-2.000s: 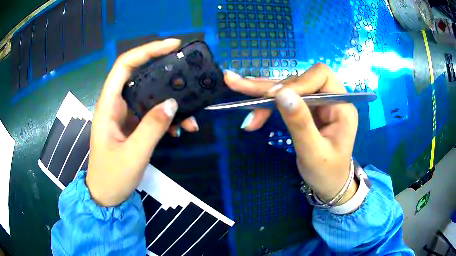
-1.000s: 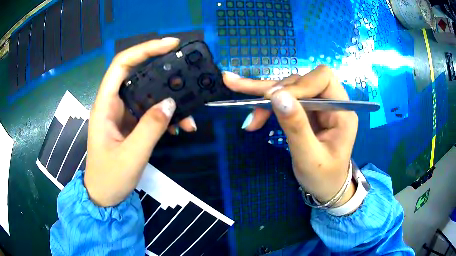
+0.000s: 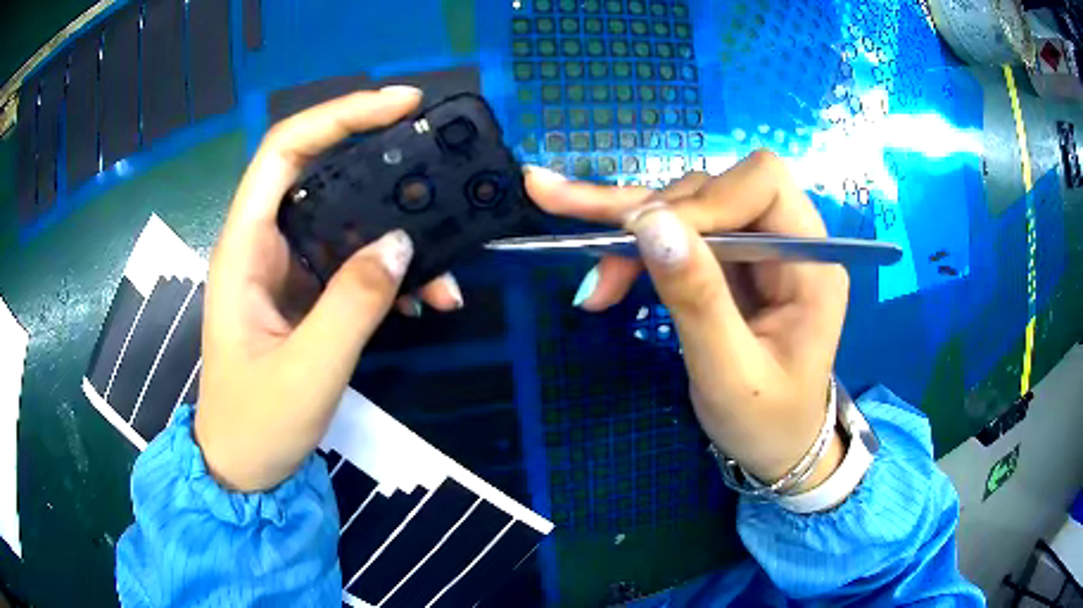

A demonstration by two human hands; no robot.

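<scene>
My left hand [image 3: 291,297] holds the black plastic housing [image 3: 410,196], thumb on its near face and fingers around its back and upper edge. The housing is tilted and shows round openings and a small bright spot near its top. My right hand [image 3: 748,297] holds silver tweezers [image 3: 784,247] between thumb and fingers. Their pointed tip lies at the housing's lower right edge; I cannot tell if it touches or holds a piece. My right index fingertip is at the housing's right edge.
Ring gaskets on blue film [image 3: 612,89] lie behind the hands. Black strips [image 3: 131,89] are at the upper left. A white-backed strip sheet [image 3: 434,523] lies by my left forearm. An emptied ring liner [image 3: 920,255] is at right. Yellow tape [image 3: 1031,238] edges the bench.
The tweezers have tilted nearer to level, their rear end lower than before. My left hand and the housing have shifted slightly left. Both hands keep their holds.
</scene>
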